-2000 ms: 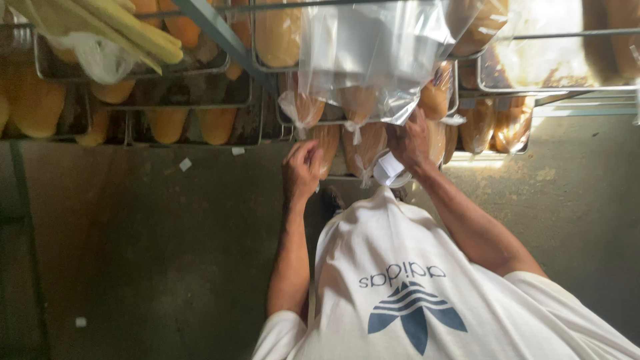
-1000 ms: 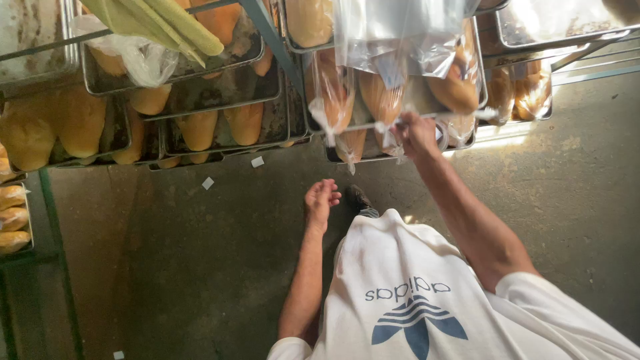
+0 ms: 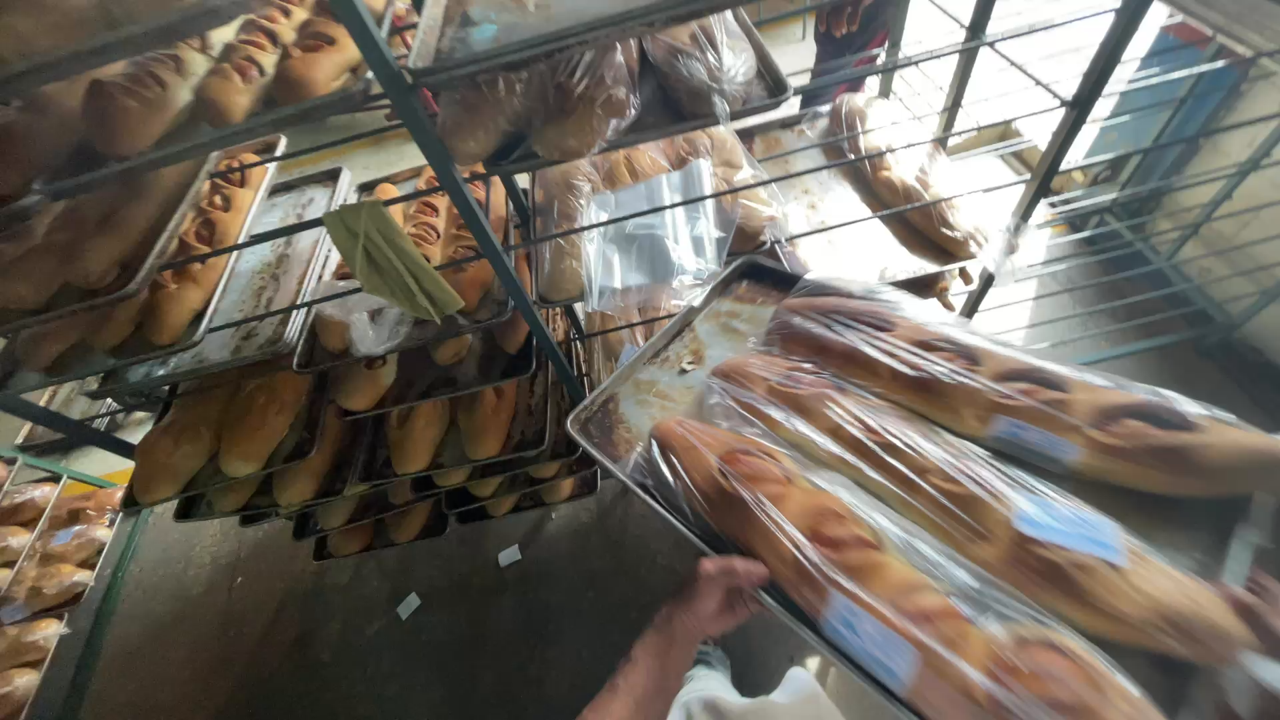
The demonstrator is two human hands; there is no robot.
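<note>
A metal baking tray (image 3: 640,385) is held tilted at the lower right, with three long bread loaves in clear plastic bags (image 3: 860,540) lying on it. Each bag bears a small pale label. My left hand (image 3: 722,592) grips the tray's near left edge beside the nearest loaf. At the far right edge of the view, my right hand (image 3: 1255,605) is blurred and partly cut off, by the ends of the bagged loaves; its grip is unclear.
A green metal rack (image 3: 430,140) holds stacked trays of loaves (image 3: 490,420). A folded green cloth (image 3: 390,258) and empty plastic bags (image 3: 655,235) lie on it. Bagged bread (image 3: 60,545) stands at far left. Paper scraps (image 3: 408,605) dot the floor. A person (image 3: 848,45) is beyond the rack.
A tray of bagged loaves is now out in front of the rack, with my left hand on its edge. Earlier both hands were near the bagged loaves at the rack. The view has shifted strongly.
</note>
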